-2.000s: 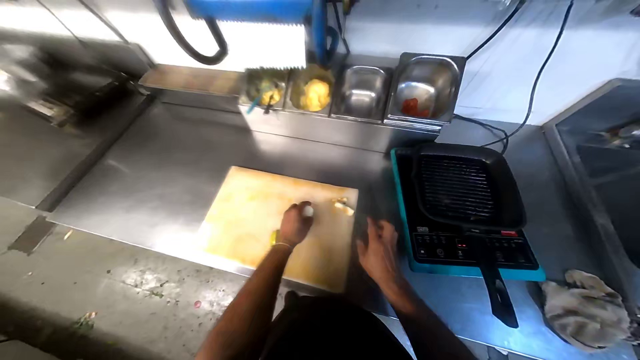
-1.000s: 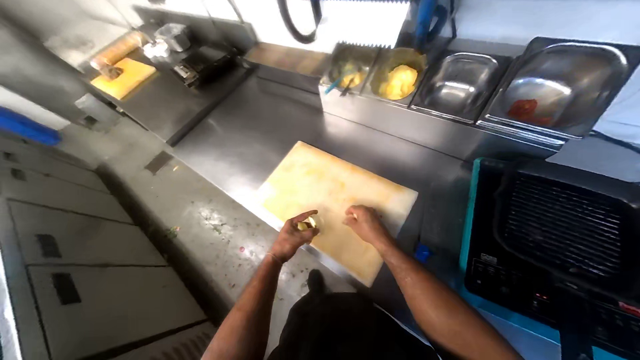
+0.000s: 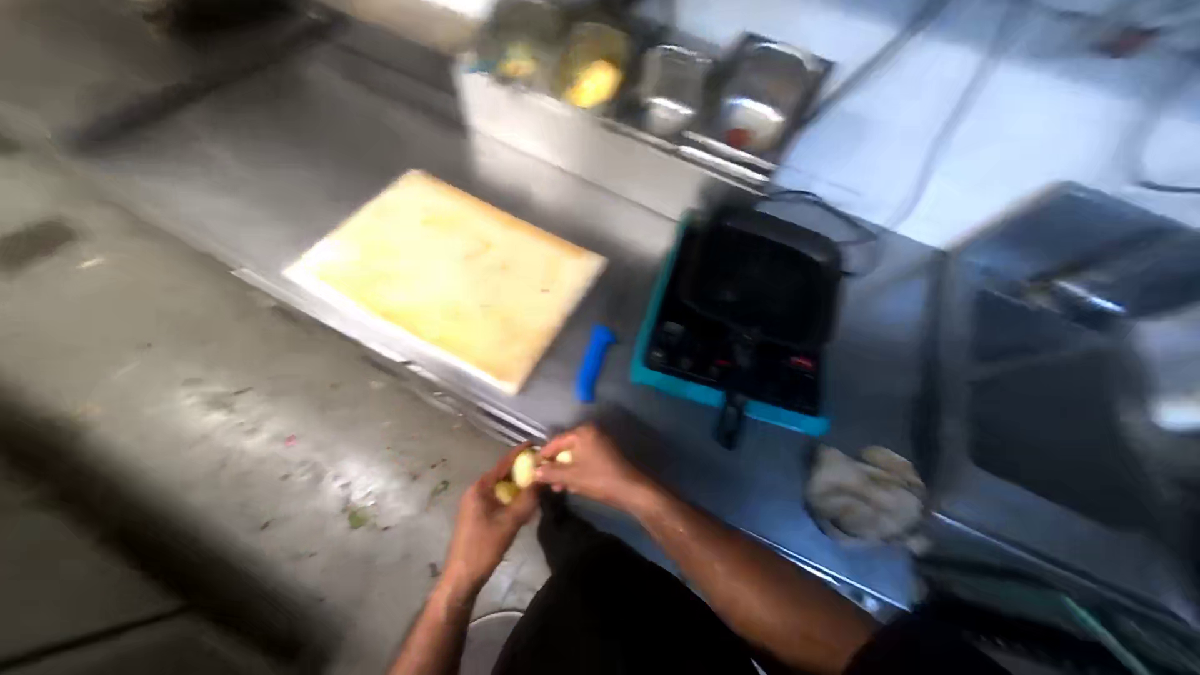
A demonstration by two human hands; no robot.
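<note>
My left hand (image 3: 492, 516) holds pale yellow pieces of food (image 3: 523, 469), possibly potato, in front of the counter's edge. Close against it, my right hand (image 3: 591, 469) pinches another small pale piece (image 3: 563, 457) in its fingertips. Both hands are below the wooden-coloured cutting board (image 3: 450, 281), which lies on the steel counter. A blue handle (image 3: 593, 364), perhaps a knife's, lies to the right of the board. Blur hides the exact kind and number of the pieces.
A black grill pan (image 3: 764, 272) rests on a teal-edged cooker (image 3: 666, 370). Steel food containers (image 3: 675, 89) stand along the back. A crumpled cloth (image 3: 867, 497) lies at the right, near a sink (image 3: 1069, 394). Below my hands a round white rim (image 3: 492, 633) shows at floor level.
Both hands have moved off the cutting board to the front of the counter, where they are now close together with the pale pieces. The view has swung to the right.
</note>
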